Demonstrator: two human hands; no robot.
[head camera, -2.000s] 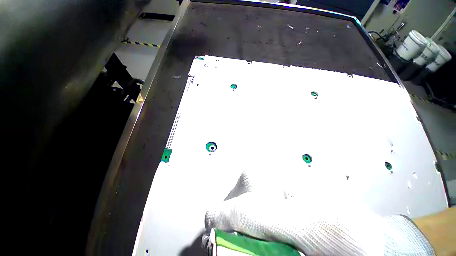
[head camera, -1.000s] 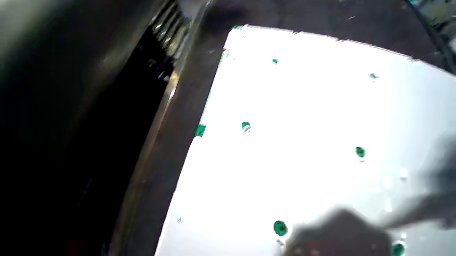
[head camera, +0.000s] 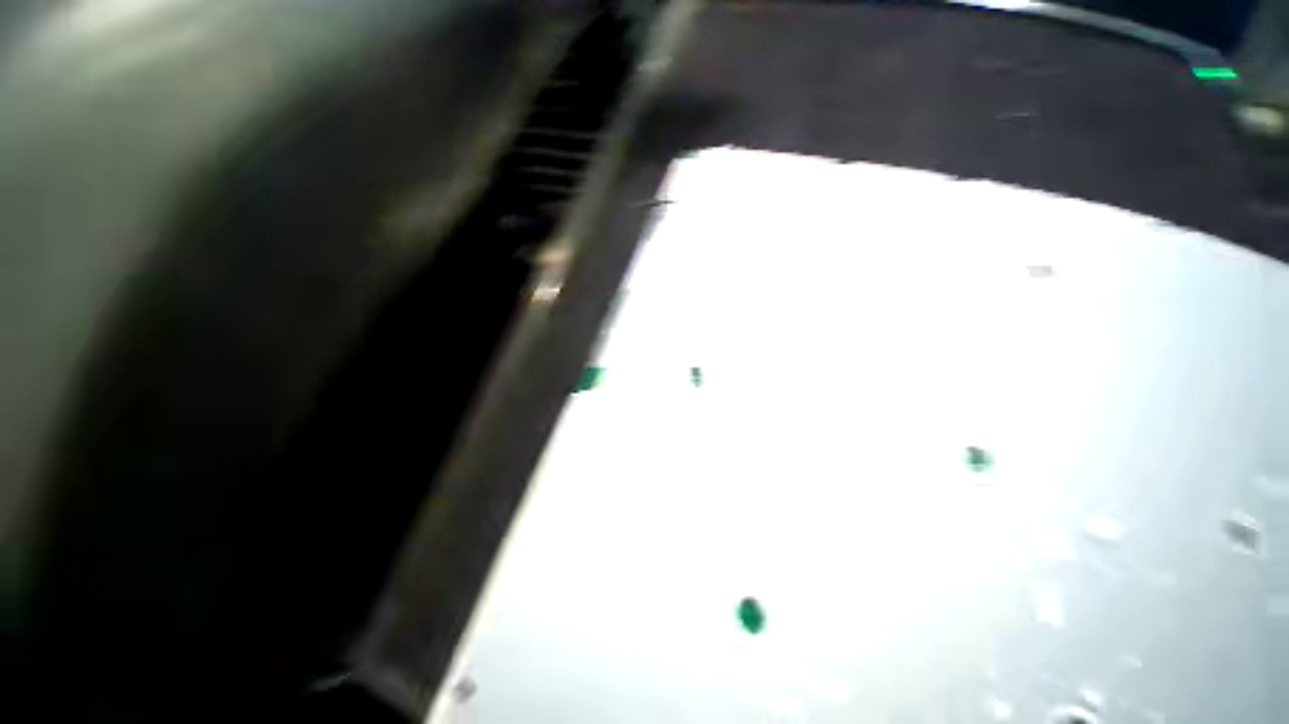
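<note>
A large white-faced panel (head camera: 848, 354) lies on a black mat (head camera: 905, 78) and runs out of the picture at the right and bottom. Several small green holes show in it, one with a dark centre (head camera: 751, 615) near the bottom. A green piece (head camera: 588, 379) sits at its left edge. Small raised white dabs (head camera: 1048, 605) show at the lower right. The picture is blurred. Neither my left hand nor my right hand is in view, and no tube is seen.
A large rounded metal hood (head camera: 170, 184) fills the left side. The table's metal rim (head camera: 530, 304) runs along a dark gap, with blurred slatted bars (head camera: 558, 149) near its top. A small bright green strip (head camera: 1214, 72) shows at the top right.
The gloved hand with the green and white tube, seen two seconds ago, is out of the picture. The dark blurred shapes over the panel's lower right are gone. The view has shifted.
</note>
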